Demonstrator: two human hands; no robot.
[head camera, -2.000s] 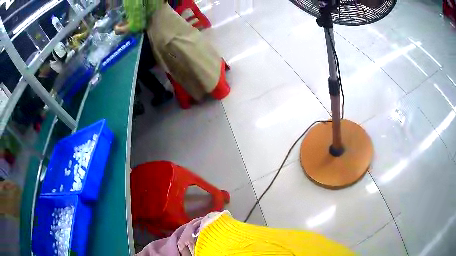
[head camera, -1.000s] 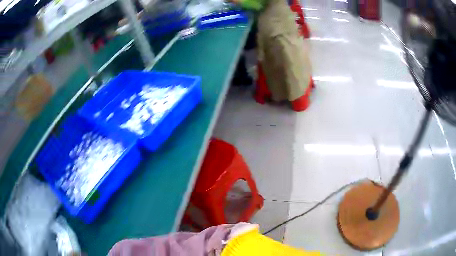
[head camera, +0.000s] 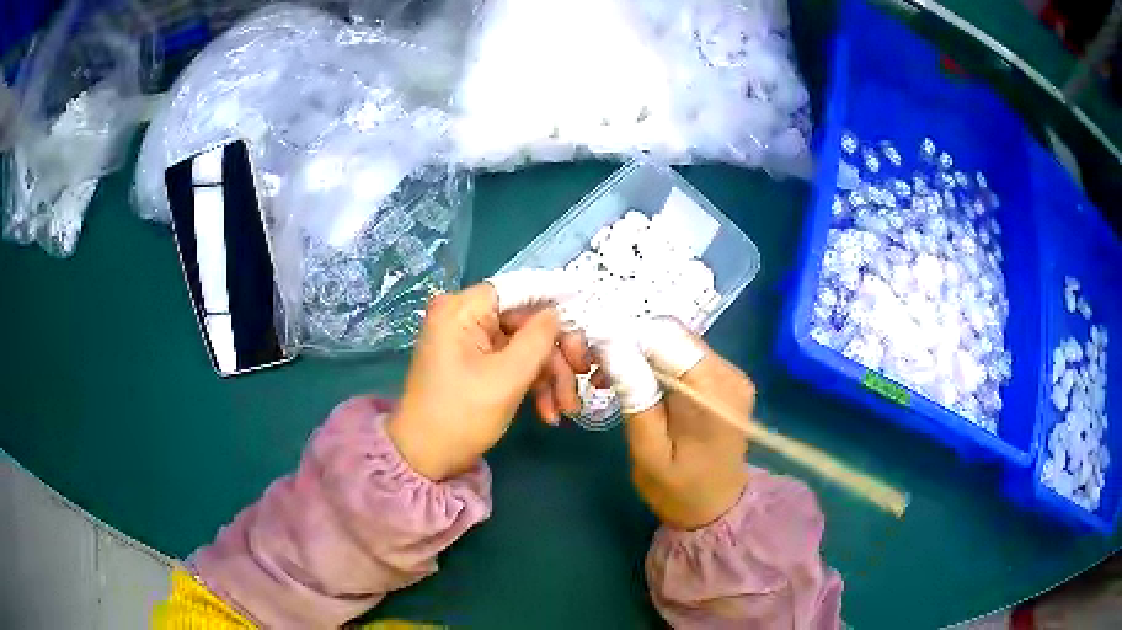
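Observation:
My left hand (head camera: 468, 375) and my right hand (head camera: 689, 425) meet over the near edge of a clear plastic tub (head camera: 733, 250). White wraps cover some fingertips. My right hand holds a thin pale stick (head camera: 831, 468) that points out to the lower right. White parts (head camera: 640, 252) and a pale slip (head camera: 689, 222) lie in the tub. Something small and whitish (head camera: 597, 400) shows just below the fingers; I cannot tell whether it is held. My left fingers are bent together, and their tips are partly hidden, so their grip is unclear.
A smartphone (head camera: 229, 259) lies at the left beside an open bag of clear parts (head camera: 381, 259). A large bag of white parts (head camera: 615, 86) is behind the tub. A blue bin of glassy pieces (head camera: 917, 283) and a second blue bin (head camera: 1077, 406) stand at the right.
The view has swung from the floor, fan and stool to the bench in front. Both hands, the tub, the bags and the phone are now in view. The blue bins now appear at the right.

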